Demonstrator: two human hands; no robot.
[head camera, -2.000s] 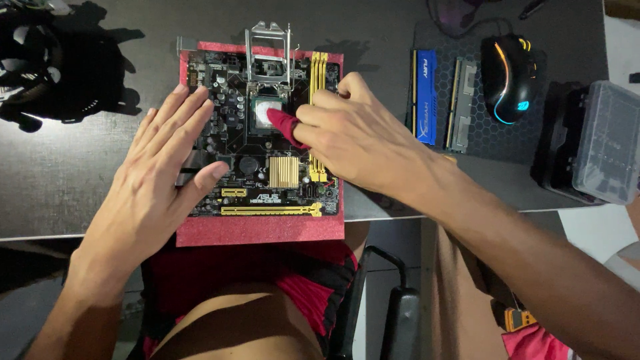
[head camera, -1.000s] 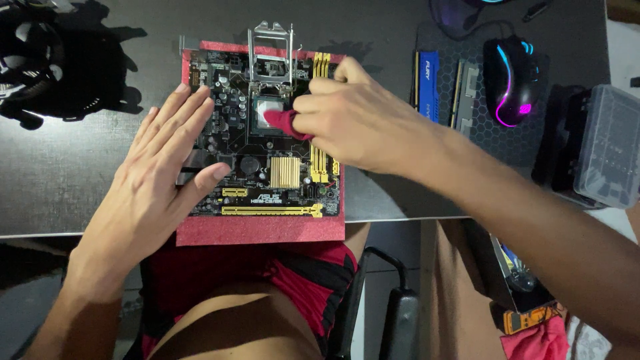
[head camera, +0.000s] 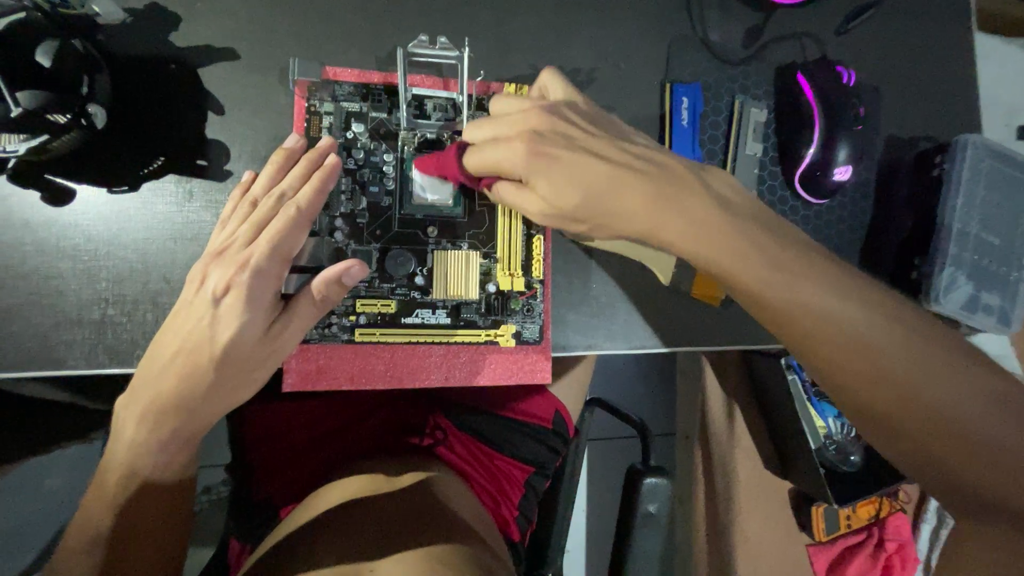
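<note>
A black ASUS motherboard (head camera: 432, 240) lies on a red foam sheet (head camera: 416, 370). Its metal CPU socket frame (head camera: 434, 60) is raised, and the processor (head camera: 433, 192) shows its pale metal lid in the socket. My right hand (head camera: 552, 152) grips a dark red cloth (head camera: 448, 164), whose tip touches the upper part of the lid. Under my right hand, the yellow memory slots (head camera: 510, 248) are partly covered. My left hand (head camera: 264, 248) rests flat, fingers spread, along the board's left edge and holds nothing. A gold heatsink (head camera: 456, 274) sits below the socket.
At right are a blue memory module (head camera: 686, 120), a grey one (head camera: 748, 140), a lit mouse (head camera: 820, 136) and a clear plastic case (head camera: 980, 232). A black cooler-like object (head camera: 48, 88) stands at upper left. An orange multimeter (head camera: 856, 516) is below the table's front edge.
My right hand has moved the cloth's tip to the upper part of the processor lid. My left hand stays at the board's left edge. The mouse light has turned from orange and blue to pink-purple.
</note>
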